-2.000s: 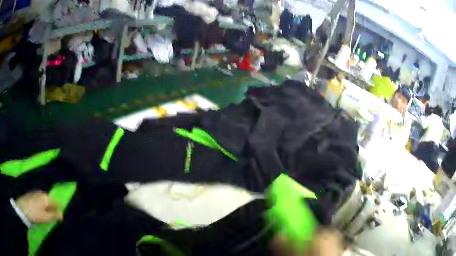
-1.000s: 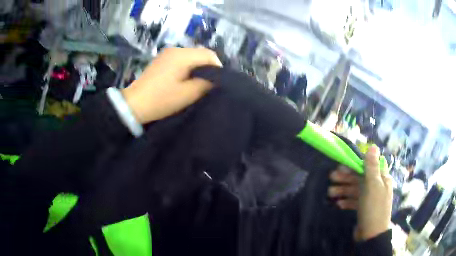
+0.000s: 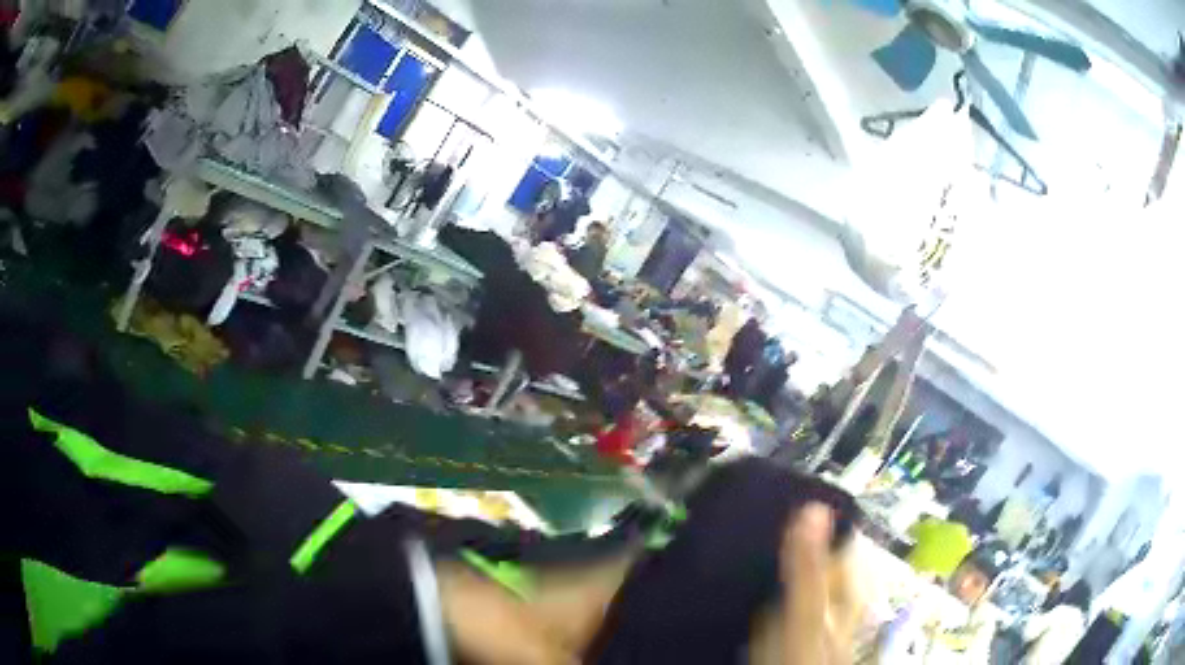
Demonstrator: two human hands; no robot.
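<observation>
The black garment (image 3: 715, 559) is bunched and raised between my hands at the lower centre, blurred. My left hand (image 3: 533, 611), with a pale band at the wrist, reaches into the cloth from the left; its fingertips are hidden by it. My right hand (image 3: 812, 591) is against the right side of the cloth, fingers upward, blurred and cut off by the bottom edge. More black cloth with bright green panels (image 3: 117, 468) spreads across the lower left.
A white surface (image 3: 442, 500) with yellow marks shows behind the cloth. Shelves (image 3: 273, 192) heaped with cloth stand beyond the green floor (image 3: 390, 435). A person (image 3: 972, 578) is at the lower right. A ceiling fan (image 3: 942, 26) hangs at the top right.
The view has tilted upward. My left hand has moved down and right, and my right hand left and down, bringing them closer together with the black cloth between them.
</observation>
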